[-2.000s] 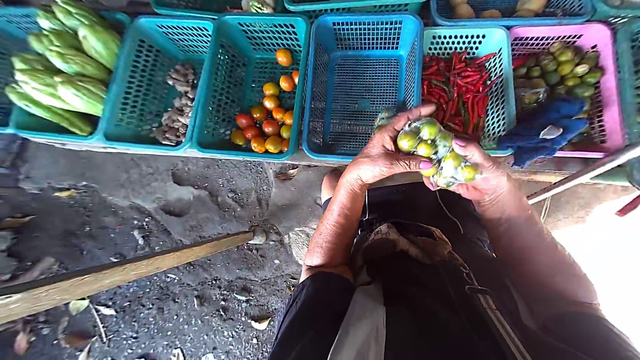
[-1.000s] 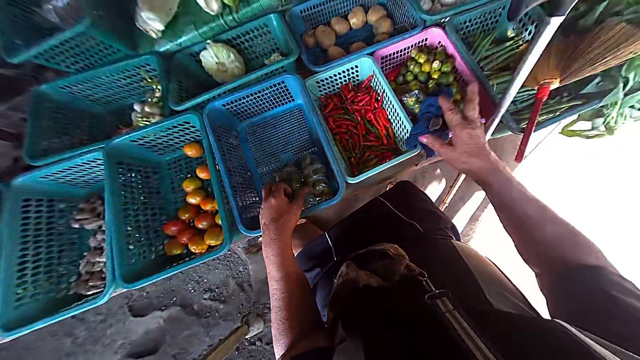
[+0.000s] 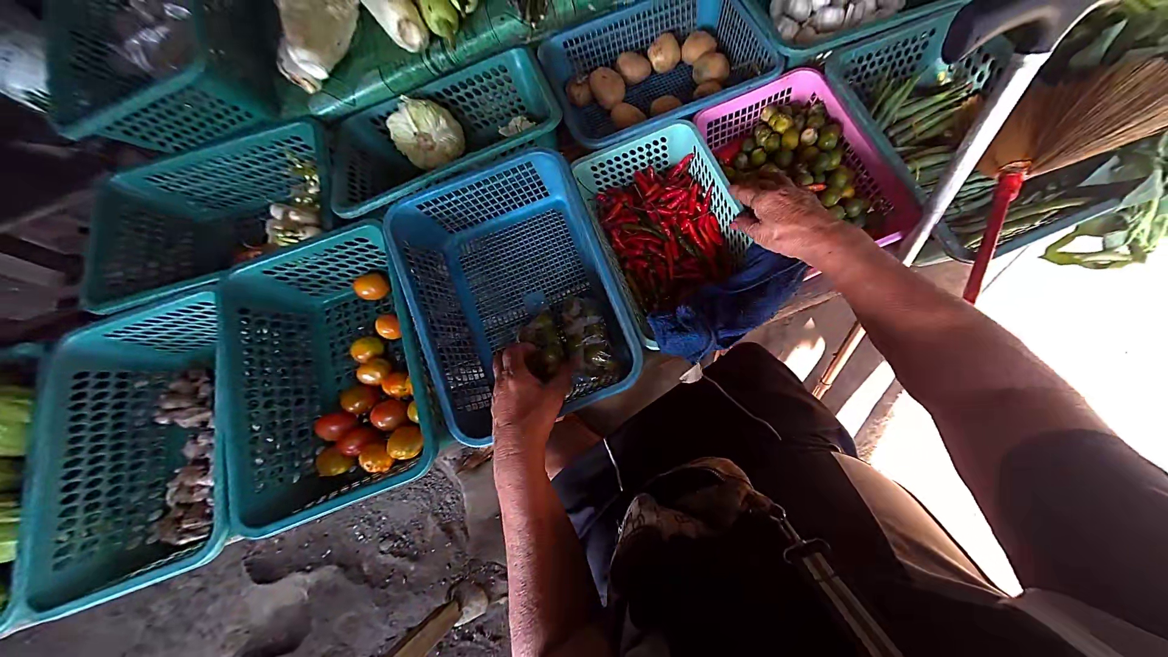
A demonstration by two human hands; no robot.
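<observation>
My left hand point(image 3: 531, 392) reaches over the near rim of a blue plastic basket point(image 3: 511, 237), its fingers on one of the clear bags of green citrus fruit point(image 3: 589, 338) at that end. My right hand point(image 3: 785, 214) is at the near-left corner of the pink basket point(image 3: 890, 173), which holds loose small green citrus fruit point(image 3: 808, 146); whether its fingers grip anything is hidden. A dark blue cloth point(image 3: 730, 301) hangs below that hand, over the near end of a pale teal basket point(image 3: 698, 151) of red chilies point(image 3: 662, 228).
To the left stand teal baskets with tomatoes point(image 3: 372, 401) and small brownish produce point(image 3: 190, 465). Behind are a basket of round brown produce point(image 3: 664, 53) and one with a cabbage point(image 3: 425, 132). A metal pole point(image 3: 976, 151) and a broom point(image 3: 1077, 128) cross the right side.
My hands held a bag of citrus together two seconds ago; my left hand then went down into the blue basket. The blue cloth has moved left from the pink basket toward the chilies.
</observation>
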